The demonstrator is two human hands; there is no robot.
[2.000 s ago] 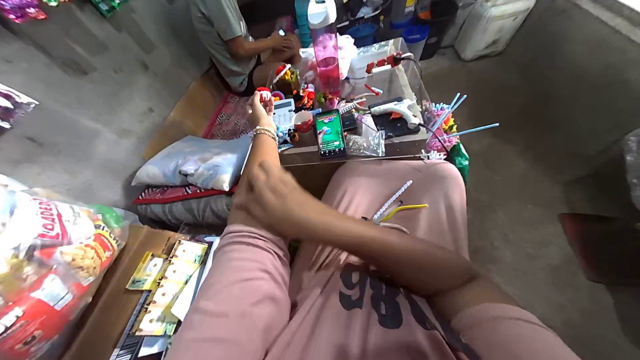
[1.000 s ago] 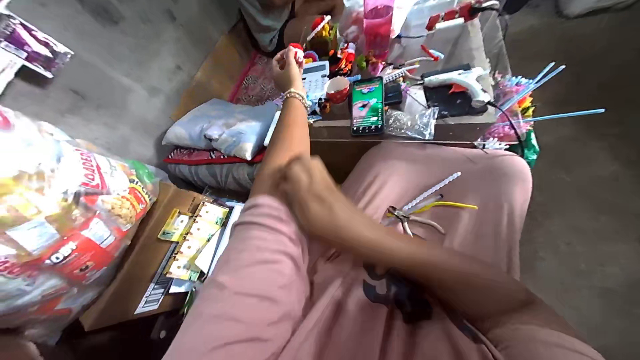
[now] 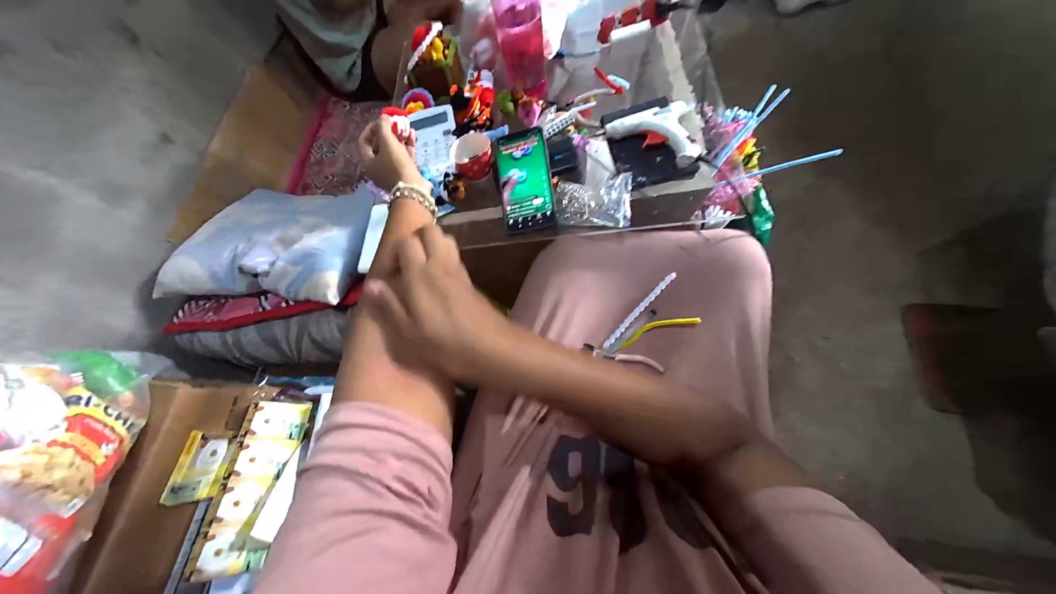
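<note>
My left hand (image 3: 386, 153), a beaded bracelet at its wrist, reaches to the low table with its fingers closed on a small red-and-white fuzzy item (image 3: 398, 124). Blurred and with fingers apart, my right hand (image 3: 429, 301) lies across my left forearm and holds nothing. On my lap are a white twisted stem (image 3: 639, 312), a yellow pipe cleaner (image 3: 660, 324) and a pale curved stem. A lit phone (image 3: 525, 180) stands near a red dotted cup (image 3: 473, 157), a calculator (image 3: 432, 140) and a white glue gun (image 3: 656, 128).
Pillows (image 3: 268, 243) are stacked at the left, behind an open cardboard box (image 3: 136, 487) and a large bag of snack packs (image 3: 58, 445). Blue pipe cleaners (image 3: 796, 161) jut past the table's right edge. Another person's knee (image 3: 404, 54) shows beyond the table.
The view has shifted closer to the table. My right hand's fingers now spread over my left forearm, where they were bunched and blurred before. The left hand keeps the red-and-white item.
</note>
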